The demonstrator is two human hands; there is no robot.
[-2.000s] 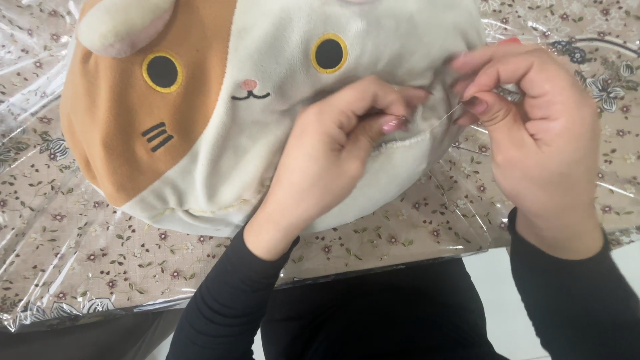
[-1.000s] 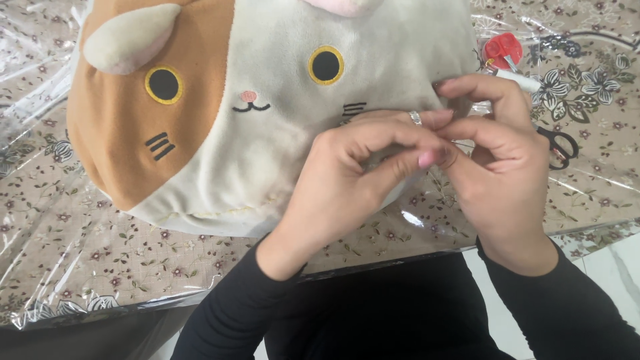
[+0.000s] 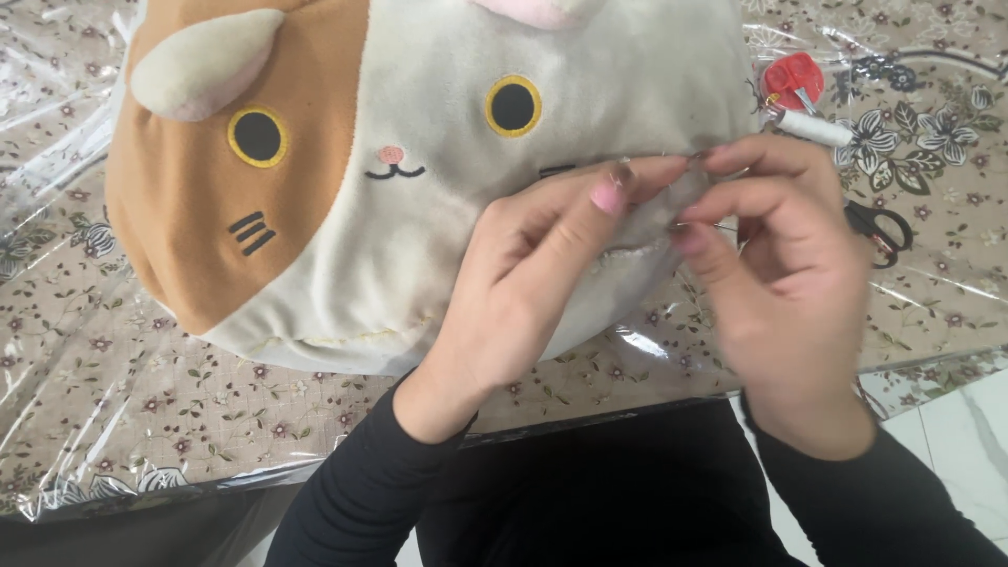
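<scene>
A large plush cat cushion (image 3: 425,228), orange and off-white with embroidered eyes, lies on the table. My left hand (image 3: 543,268) grips the plush fabric near the seam at its lower right, thumb and fingers pinching it. Just to the right, my right hand (image 3: 780,260) holds a thin sewing needle (image 3: 718,226) between thumb and fingers, while its index finger touches the fabric. Stitching (image 3: 630,250) runs along the seam under my left hand. Any thread on the needle is too fine to make out.
A floral tablecloth under clear plastic (image 3: 315,409) covers the table, whose front edge lies before my body. At the right are a red plastic case (image 3: 792,80), a white thread spool (image 3: 815,127) and black-handled scissors (image 3: 886,232), partly behind my right hand.
Two seconds ago my right hand was drawing a thread away from the plush; now it is back against the fabric with the needle. My left hand stays at the seam.
</scene>
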